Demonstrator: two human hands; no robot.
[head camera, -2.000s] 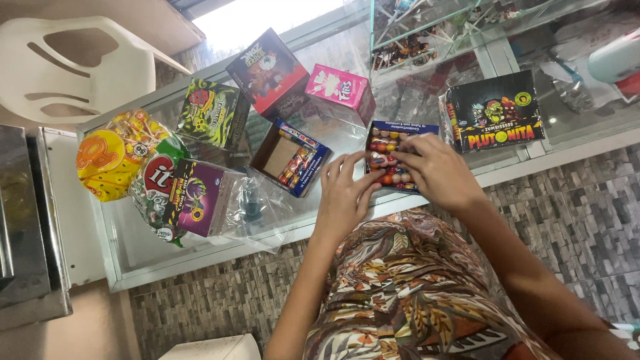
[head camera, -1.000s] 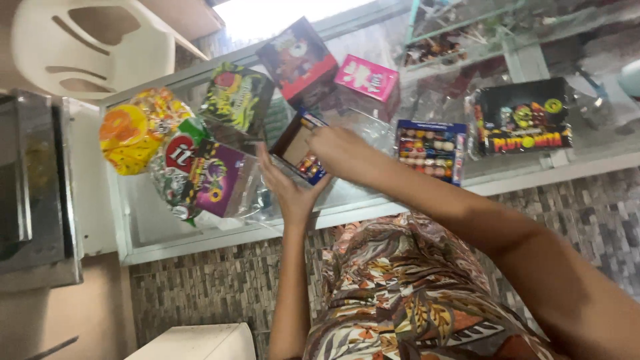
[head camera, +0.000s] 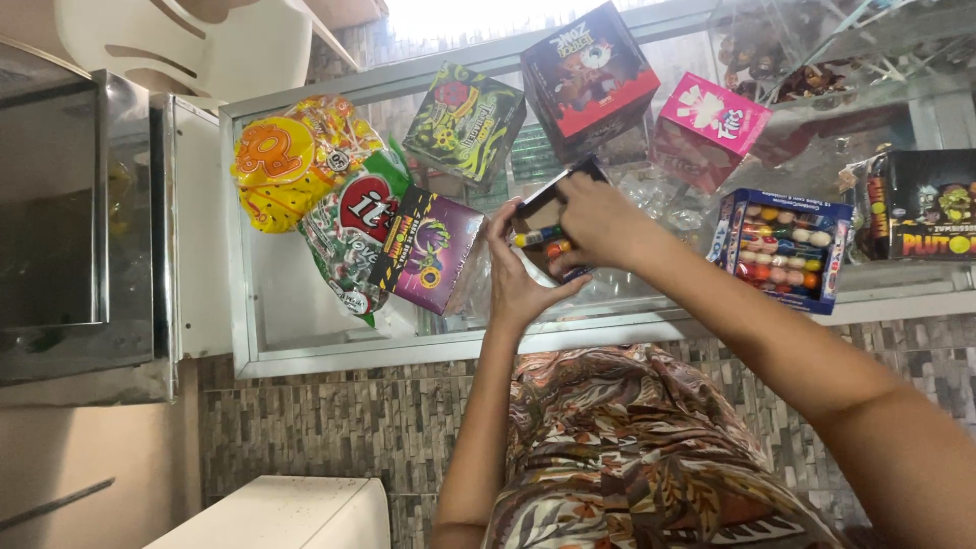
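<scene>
On the glass counter, my left hand (head camera: 518, 282) steadies the near left side of an open cardboard candy box (head camera: 543, 210), which is tilted. My right hand (head camera: 598, 225) reaches into that box, its fingertips at a few tubes of colored gumballs (head camera: 540, 235); whether they grip one is hidden. To the right lies a blue display box (head camera: 839, 252) filled with several gumball tubes (head camera: 779, 248). Just left of my left hand is a purple candy box (head camera: 438, 252).
Behind stand a green-black box (head camera: 465, 126), a red-black box (head camera: 591, 80) and a pink box (head camera: 709, 130). Candy bags (head camera: 282, 164) lie at the left, a black box (head camera: 934, 206) at the right. A metal-framed edge (head camera: 358, 360) borders the glass counter. A white chair (head camera: 191, 46) is beyond.
Both hands have moved left, from the filled gumball box to the other open box. That box lay flat two seconds ago and now sits tilted in my hands.
</scene>
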